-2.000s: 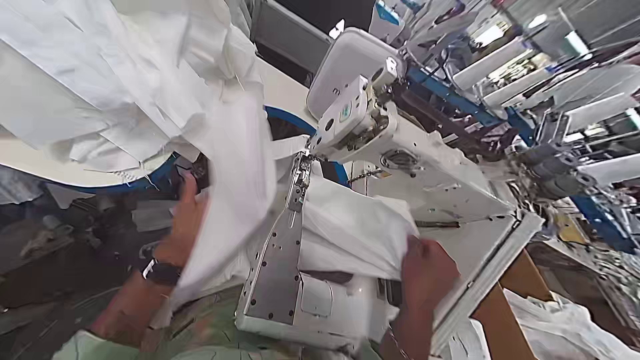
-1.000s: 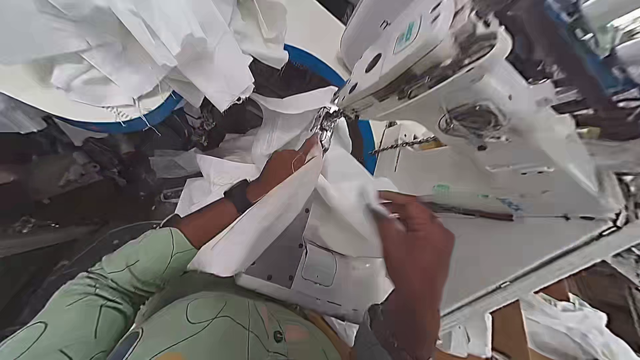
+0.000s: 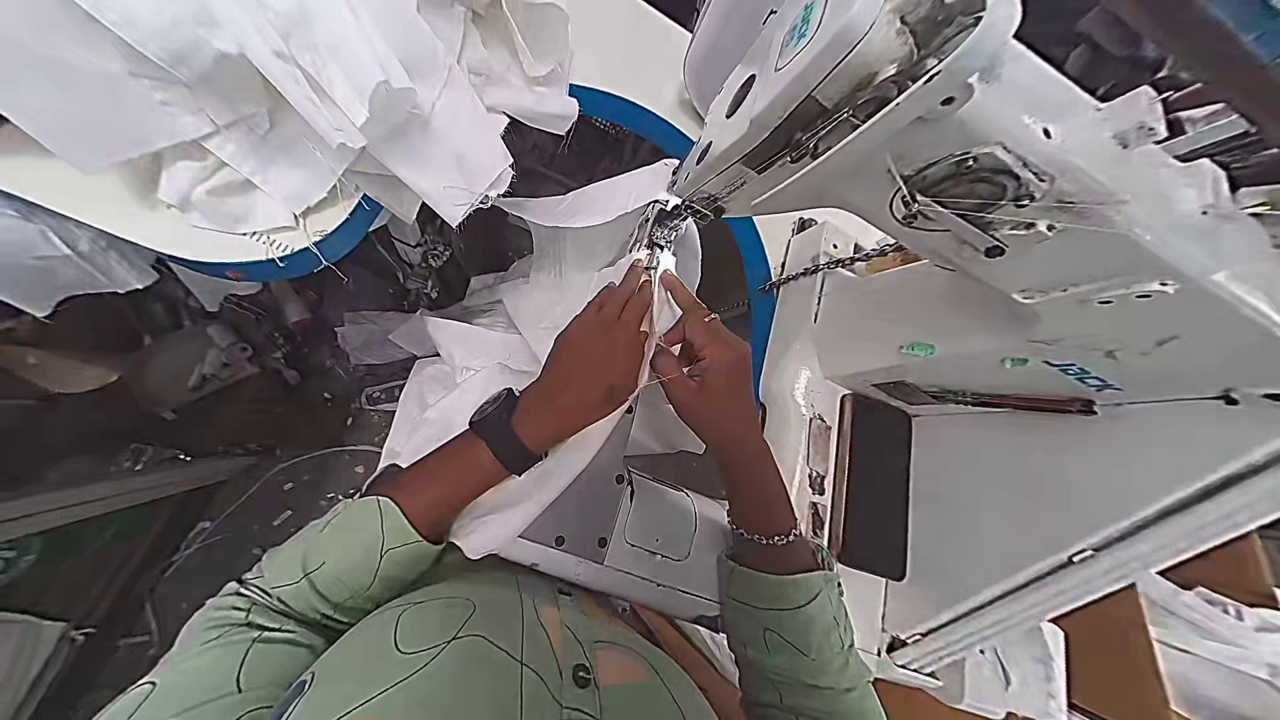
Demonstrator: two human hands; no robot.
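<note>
White fabric (image 3: 500, 505) runs under the presser foot (image 3: 662, 228) of a Jack sewing machine (image 3: 790, 100) and hangs down toward my lap. My left hand (image 3: 598, 355), with a dark watch on its wrist, lies on the fabric with its fingertips just in front of the foot. Beside it, my right hand (image 3: 708, 375) pinches the fabric edge between thumb and fingers, its index finger pointing toward the foot. A thin thread crosses between the hands. The needle itself is too small to make out.
A heap of white cloth pieces (image 3: 270, 90) lies at upper left on a white table with a blue edge (image 3: 300, 262). A dark phone (image 3: 875, 487) rests right of my right wrist. A chain (image 3: 835, 262) runs behind the machine bed. More white cloth (image 3: 1010, 672) is at lower right.
My left hand has come up from the lower left onto the fabric by the foot. My right hand has moved in from the right, beside the left one. The view has shifted closer to the machine.
</note>
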